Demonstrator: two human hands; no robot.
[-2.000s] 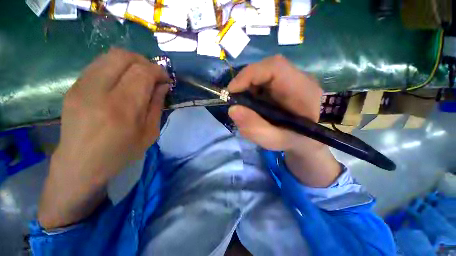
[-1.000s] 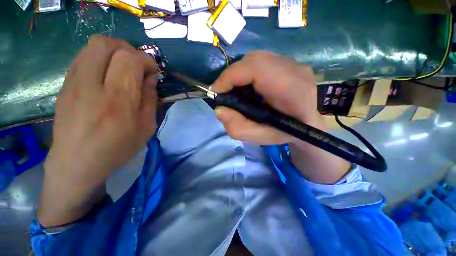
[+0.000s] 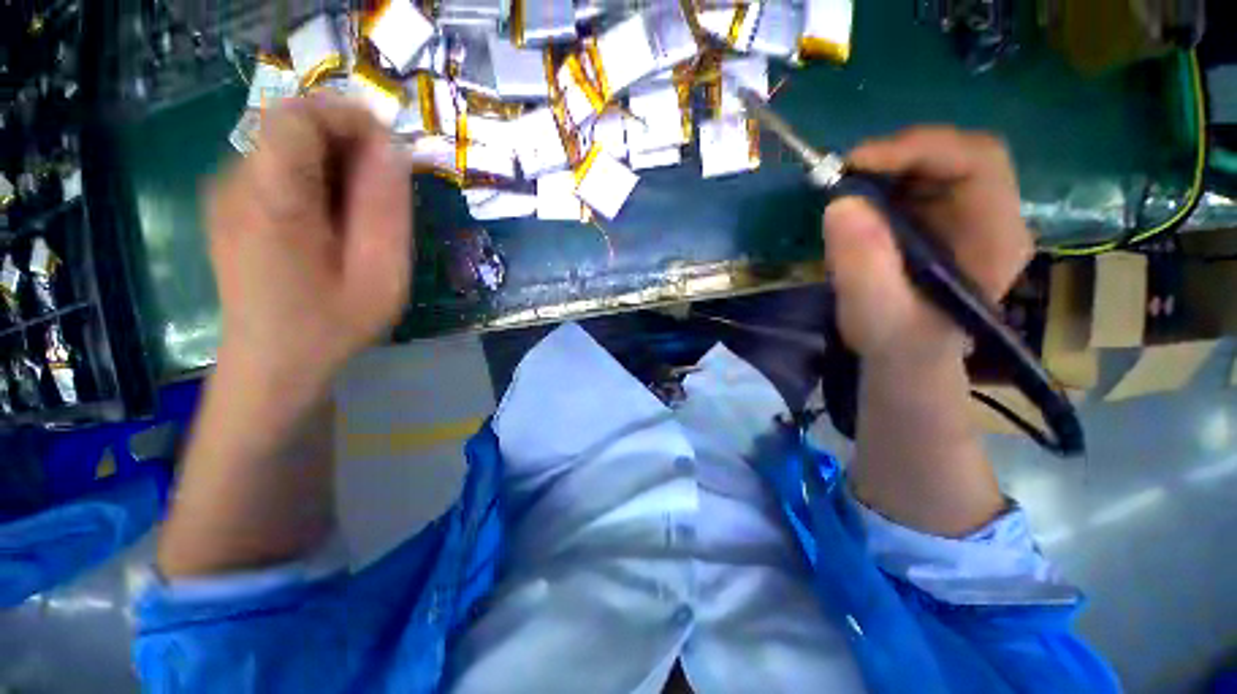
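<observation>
My right hand (image 3: 936, 224) holds the black soldering iron (image 3: 950, 278). Its metal shaft points up and left, the tip near the right end of the cell heap. White battery cells with amber edges (image 3: 606, 180) lie heaped on the green mat. My left hand (image 3: 309, 217) is blurred at the left end of the heap, its fingertips over or beside the cells; whether they hold anything cannot be told. A small dark shiny assembly (image 3: 482, 258) lies on the mat near the front edge, between my hands and below the heap.
A black blister tray (image 3: 98, 271) with shiny small units stands at the left. Dark shiny parts (image 3: 970, 27) lie at the back right. A yellow-green cable (image 3: 1164, 233) curves over the bench's right end. Open brown cartons (image 3: 1119, 301) are beyond the front edge at right.
My hands have moved apart. The left has gone up to the cells, and the small assembly now shows on the mat. The right has moved right with the iron. More of the heap and tray shows.
</observation>
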